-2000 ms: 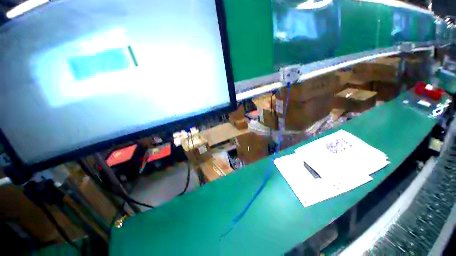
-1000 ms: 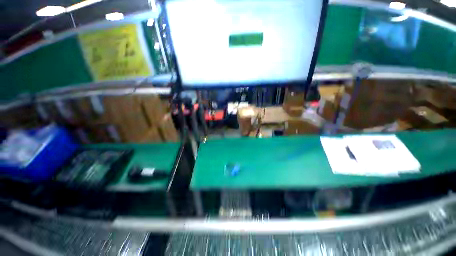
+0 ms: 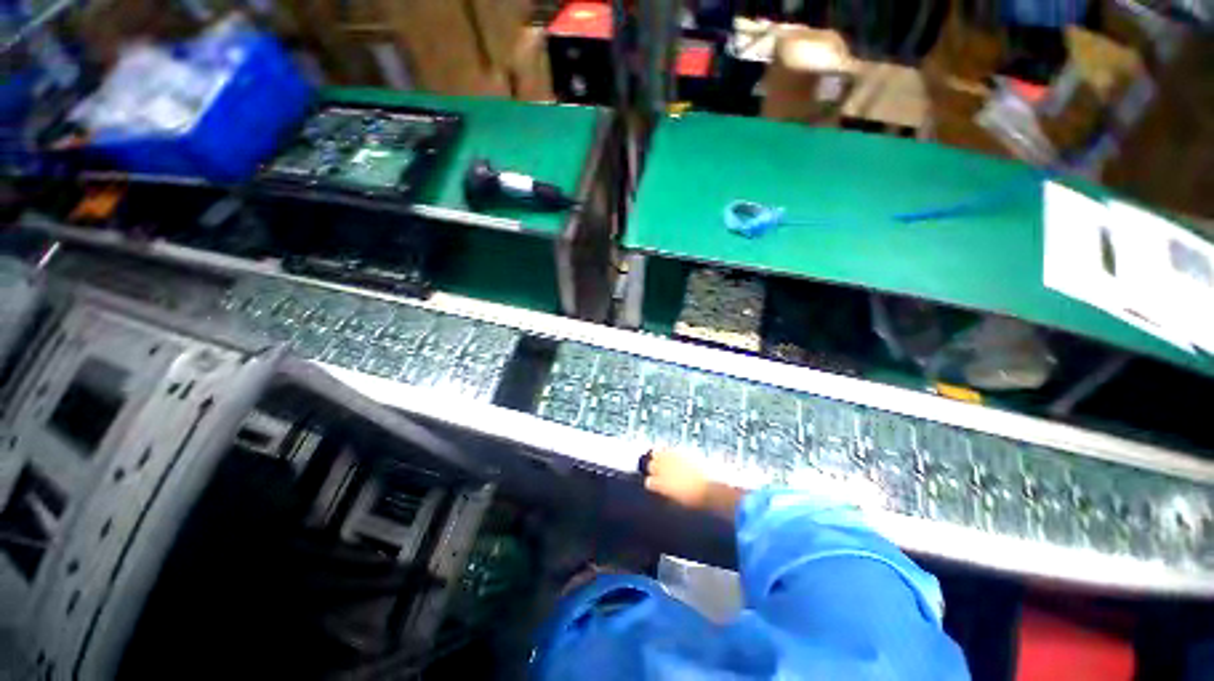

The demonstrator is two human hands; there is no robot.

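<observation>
My right hand point(image 3: 682, 479) reaches out of a light blue sleeve to the near rail of the conveyor point(image 3: 992, 539). It is small and blurred, with black at a fingertip; I cannot tell if it holds anything. My left hand point(image 3: 583, 577) shows only as a sliver of skin above the other blue sleeve, at the right side of the magazine rack point(image 3: 167, 439); its fingers are hidden. Green circuit boards point(image 3: 746, 419) lie in a long row on the conveyor, with one dark gap point(image 3: 527, 374) between them.
Behind the conveyor are green benches point(image 3: 852, 200) with a blue bin point(image 3: 246, 120), a board tray point(image 3: 360, 149), a black scanner point(image 3: 513, 186), a blue wrist strap point(image 3: 752, 218) and paper sheets point(image 3: 1132, 266). A red box point(image 3: 1072, 645) is at the lower right.
The view has swung left and tilted down from the bench and screen. The magazine rack, my blue sleeves and my right hand are now in the picture; the screen is out of it.
</observation>
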